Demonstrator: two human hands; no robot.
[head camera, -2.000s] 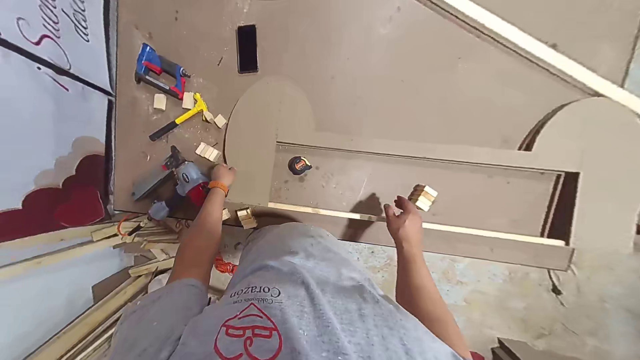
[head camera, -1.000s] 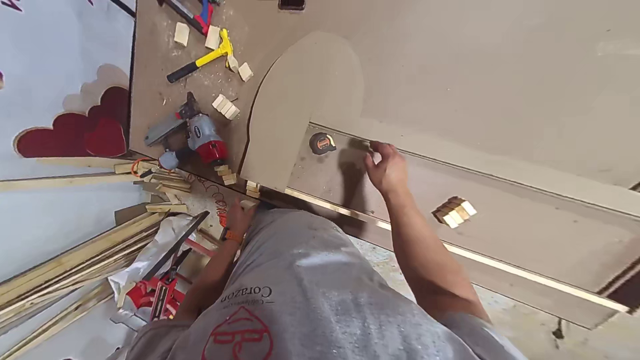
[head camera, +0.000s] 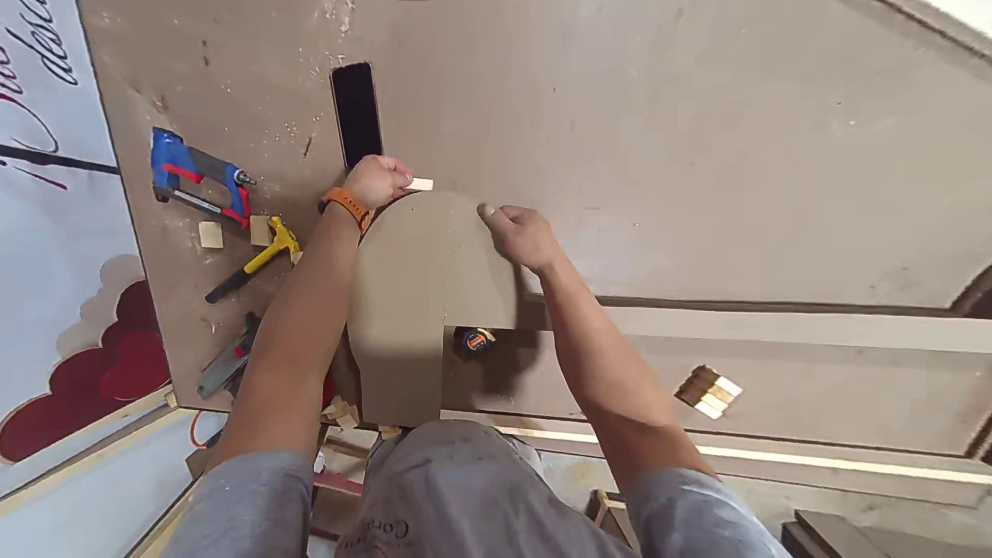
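Note:
My left hand (head camera: 380, 182), with an orange band on its wrist, pinches a small pale wood block (head camera: 420, 184) at the top of a rounded brown board (head camera: 422, 271). My right hand (head camera: 523, 235) rests at the board's upper right edge, thumb out, seemingly gripping that edge. A tape measure (head camera: 474, 340) lies in the opening below the rounded end. Further right in the opening sits a bundle of small wood blocks (head camera: 709, 392). A smartphone (head camera: 356, 115) lies just above my left hand.
To the left on the table (head camera: 697, 155) lie a blue pneumatic stapler (head camera: 200, 177), a yellow and black hammer (head camera: 254, 260), loose wood blocks (head camera: 211, 235) and a partly hidden grey tool (head camera: 225, 368). A painted panel (head camera: 70, 232) stands beyond the left edge.
My left hand has moved from the table's near edge up to the rounded end and now holds a small block. My right hand has moved from above the opening to the rounded board's edge.

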